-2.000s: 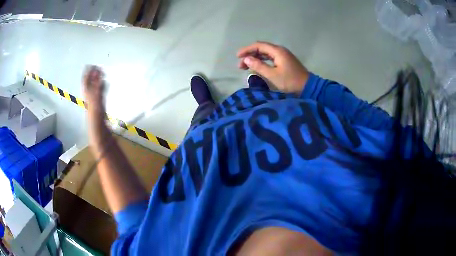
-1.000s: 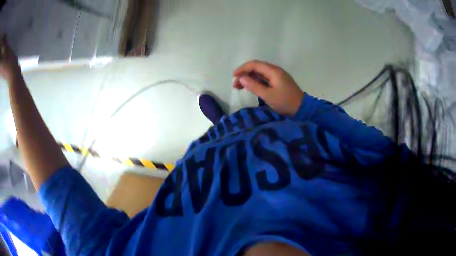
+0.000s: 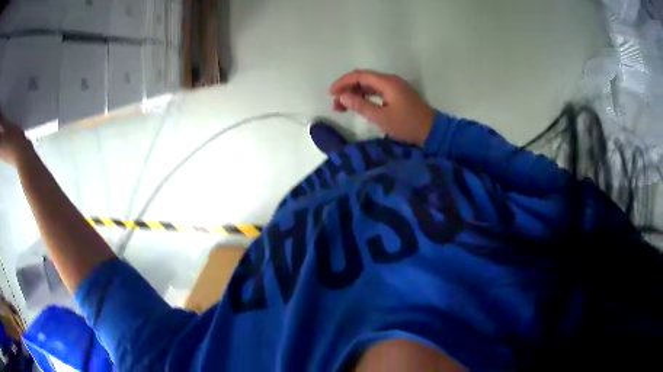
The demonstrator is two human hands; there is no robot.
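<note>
A stack of white boxes [image 3: 83, 80] stands at the upper left, its boxes parted by dark gaps and marked with small print. My left hand [image 3: 9, 142] is at the left edge, beside the stack's lower corner. The edge cuts it off, and its fingers and any contact with the boxes cannot be made out. My right hand [image 3: 382, 105] is in front of my body over the floor, empty, with loosely curled fingers and a gap between thumb and fingers.
Brown strips [image 3: 202, 43] line the stack's right side. Yellow-and-black tape [image 3: 174, 227] crosses the floor. A brown carton [image 3: 216, 276] and a blue tote [image 3: 65, 336] are at lower left. Translucent plastic packaging [image 3: 629, 65] and dark cables [image 3: 596, 152] are at right.
My left arm has swung out to the left picture edge from above the tape. More of the white stack shows at upper left. My right hand remains in front of my body.
</note>
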